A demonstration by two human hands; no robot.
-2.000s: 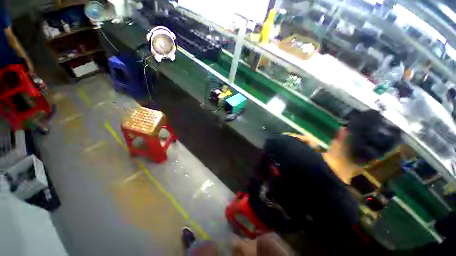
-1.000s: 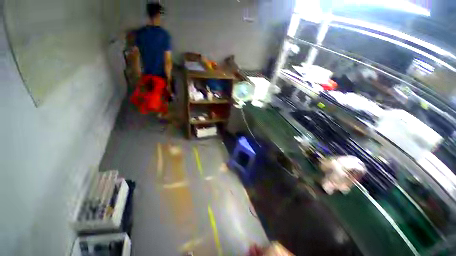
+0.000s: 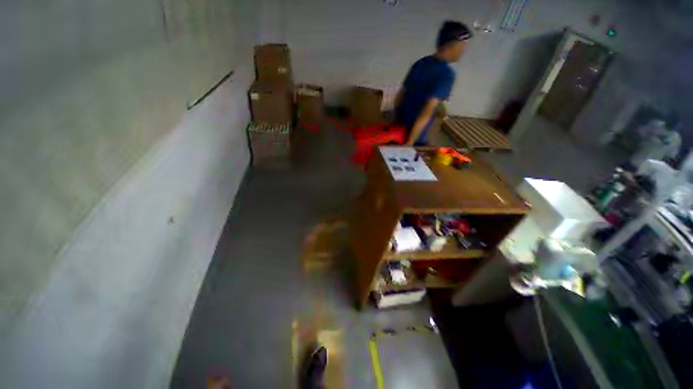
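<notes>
The brown wooden cabinet stands nearest in front, with a white printed sheet on its top. An orange-red and yellow item, possibly a tape dispenser, lies at the top's back edge. White and small dark things sit on its open shelves. A small blurred skin-coloured patch at the bottom edge looks like my left hand; it is mostly cut off, and its grip cannot be told. My right hand is out of the picture.
Stacked brown cartons stand by the left wall, with other cartons at the back. A person in blue is behind the cabinet beside red stools. A wooden pallet lies behind. The green line is at right.
The view has swung from the seated worker and line toward the back wall. The cabinet is now much nearer. The person in blue has moved right, behind it. The white trays have left view.
</notes>
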